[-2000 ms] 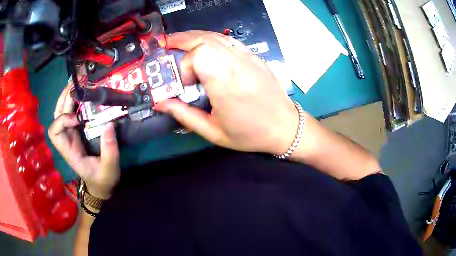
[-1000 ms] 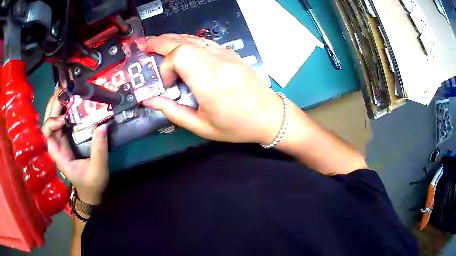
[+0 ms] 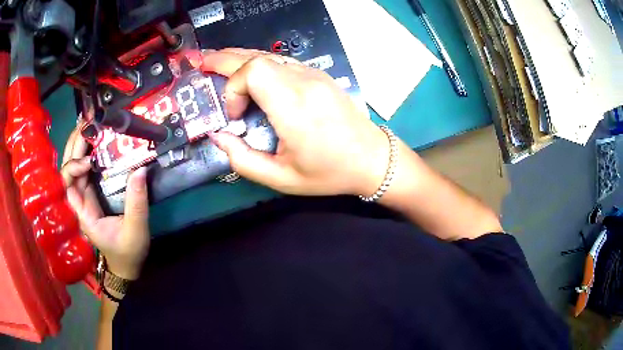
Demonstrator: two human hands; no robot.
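The LED display module [image 3: 188, 102] lies under the clear pressure plate with its digits glowing, at the upper left. Black spindles of the clamp arm [image 3: 136, 126] stand over it. My right hand [image 3: 300, 126] holds the right end of the module and plate between thumb and fingers. My left hand [image 3: 113, 219] is at the left end, thumb on the near edge and fingers around the side. The black test fixture [image 3: 266, 34] lies beneath and behind. The red ribbed clamp handle [image 3: 44, 184] hangs at the left, untouched.
A red bin [image 3: 24, 287] is at the far left. White paper [image 3: 386, 61] and a pen [image 3: 439, 49] lie right of the fixture on the green mat [image 3: 451, 119]. Stacked cardboard [image 3: 512, 82] with pale strips [image 3: 570, 37] is at the right. An orange-handled tool [image 3: 589, 273] is at the lower right.
The camera view has shifted, moving the scene left and slightly up since the oldest frame. The thumb of my right hand has moved slightly along the near edge. Both hands stay at the module.
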